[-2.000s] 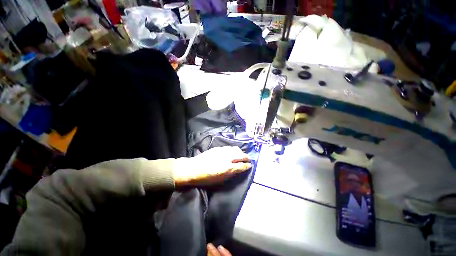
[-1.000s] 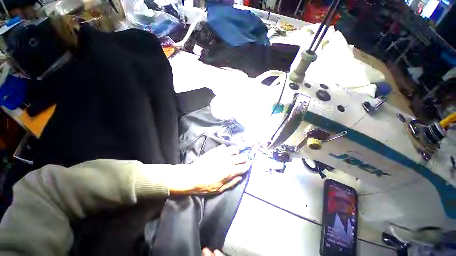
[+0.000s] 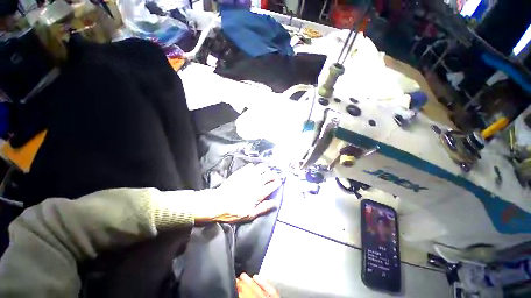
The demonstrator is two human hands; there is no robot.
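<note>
The shiny grey lining fabric (image 3: 253, 236) runs along the left side of the white machine bed up to the presser foot and needle (image 3: 289, 172), which are partly lost in lamp glare. My left hand (image 3: 241, 195) lies flat on the lining, fingertips close to the needle. My right hand (image 3: 256, 287) shows only in part at the bottom edge, by the lining's edge; its grip is not clear. The matte black shell fabric (image 3: 110, 122) is heaped left of the needle. The white sewing machine (image 3: 402, 169) with a teal stripe stands at the right.
A smartphone (image 3: 381, 245) with a lit screen lies on the machine bed. Black looped handles (image 3: 348, 185) lie behind it. Blue cloth (image 3: 255, 32) and white cloth (image 3: 372, 70) are heaped behind the machine. An orange sheet (image 3: 24, 152) is at the far left.
The camera view has shifted and tilted. My left hand stays on the lining by the needle with its fingers a little more spread. More of my right hand shows at the bottom edge.
</note>
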